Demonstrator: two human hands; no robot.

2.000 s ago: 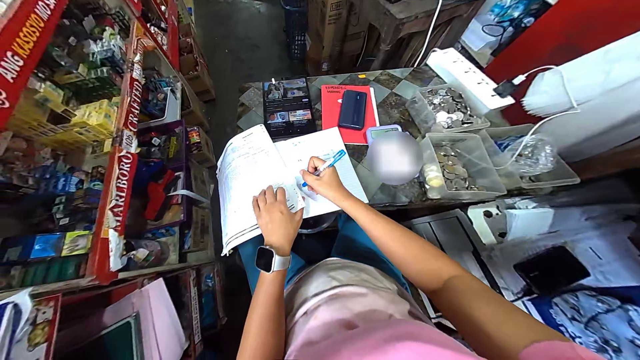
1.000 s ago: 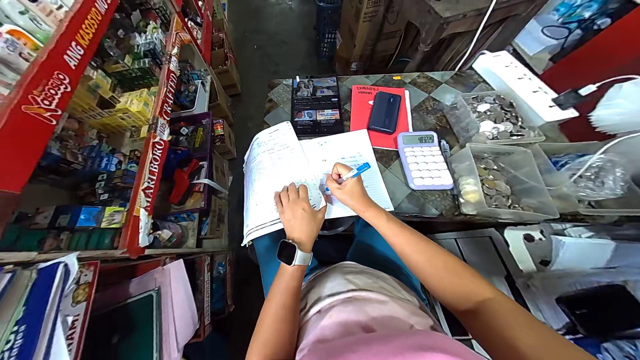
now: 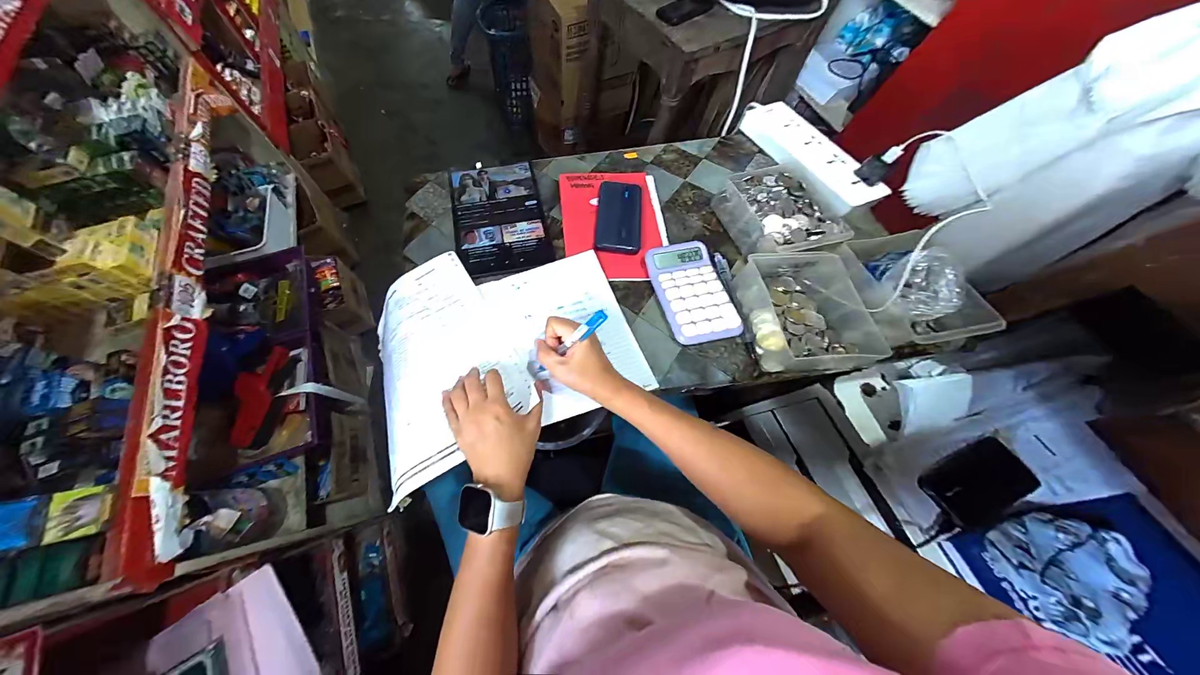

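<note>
An open notebook with handwriting [image 3: 431, 347] lies at the near left of the tiled table. My right hand [image 3: 577, 361] holds a blue-and-white pen [image 3: 586, 330] over its right page, the lower tip hidden by the fingers. Flat on the lower middle of the pages rests my left hand [image 3: 492, 427], fingers slightly spread, a watch [image 3: 476, 509] on its wrist. Right of the notebook is a lilac calculator [image 3: 694, 292] with a dark pen beside it. A dark power bank [image 3: 618, 217] lies on a red booklet [image 3: 577, 211], next to a tablet with a lit screen [image 3: 502, 217].
Plastic containers of coins [image 3: 867, 328] [image 3: 787, 211] stand on the table's right side, beside a third container holding a clear plastic bag [image 3: 933, 286]. Behind them is a white power strip [image 3: 811, 155] with a plugged cable. Shelves of packaged goods [image 3: 178, 375] line the left. A person's leg shows at the top.
The view has shifted. My right hand stays on the right page with the pen, and my left hand stays flat on the notebook.
</note>
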